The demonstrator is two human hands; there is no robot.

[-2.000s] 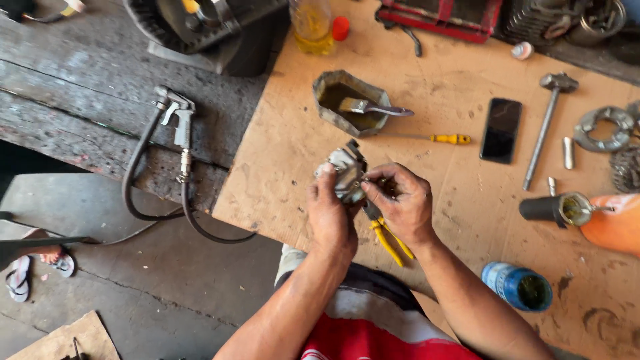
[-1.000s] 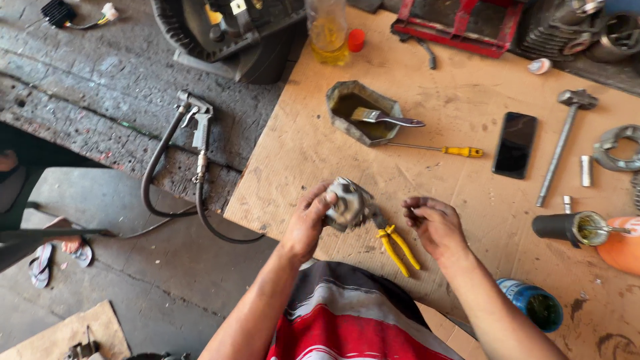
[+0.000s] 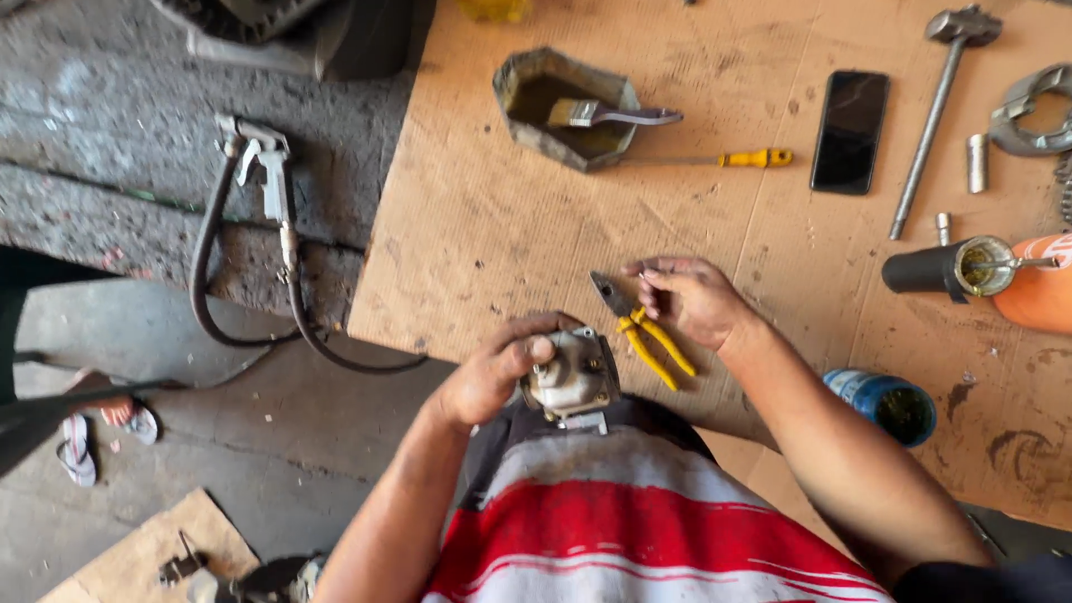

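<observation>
My left hand (image 3: 501, 368) grips a cast-metal carburetor-like part (image 3: 574, 373) close to my body, just past the table's near edge. To its right, my right hand (image 3: 682, 297) is raised over the cardboard with its thumb and forefinger pinched together; a tiny shiny thing seems to be between them, too small to name. Yellow-handled pliers (image 3: 643, 331) lie on the cardboard beside that hand's fingertips. Farther up, a paintbrush (image 3: 615, 114) rests across a cut metal container (image 3: 544, 151) of dark liquid, and a screwdriver (image 3: 754, 157) lies beside it.
A phone (image 3: 850, 132), a hammer (image 3: 938, 117), sockets (image 3: 977, 163) and a metal ring part (image 3: 1032, 109) lie to the right. Nearer are a black cup (image 3: 925, 270) and an open blue jar (image 3: 883, 406). An air blow gun (image 3: 268, 172) with its hose lies at left. A person's sandalled feet (image 3: 126, 414) show lower left.
Two seconds ago both hands were together at the metal part; my right hand has since moved away from it. The part has come nearer my body in my left hand.
</observation>
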